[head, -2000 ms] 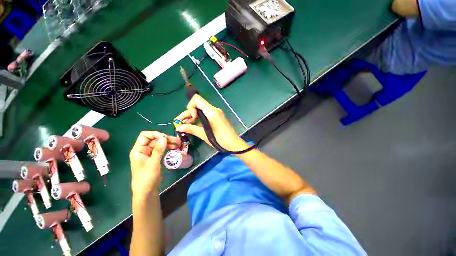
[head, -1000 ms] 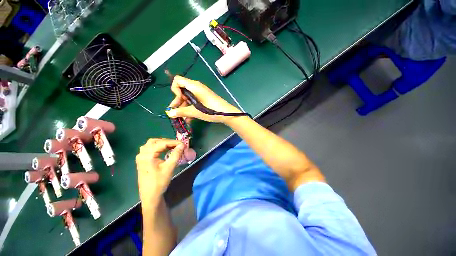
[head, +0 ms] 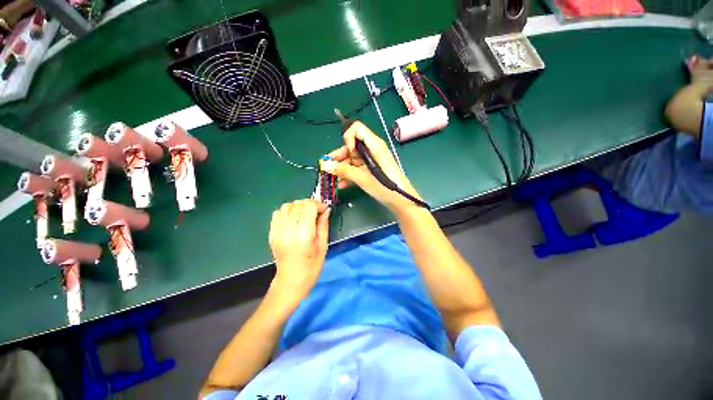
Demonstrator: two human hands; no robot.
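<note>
A handheld unit is held between my hands near the bench's front edge; its open handle shows dark parts, red wire and a yellow and blue piece at the top. My left hand grips its lower end and hides the barrel. My right hand holds the soldering iron like a pen, its tip pointing up and left, away from the unit. Fingers of my right hand also touch the unit's yellow end. The thin solder wire runs from near the fan to that end.
The fume fan stands at the back left. Several waiting units lie at left. A separate unit lies left of the black soldering station, whose cables cross the front edge. A blue stool and another person's arm are at right.
The view has swung, so the bench things sit further right and flatter. My left hand has closed over the unit's barrel. My right hand still holds the iron and touches the unit's top.
</note>
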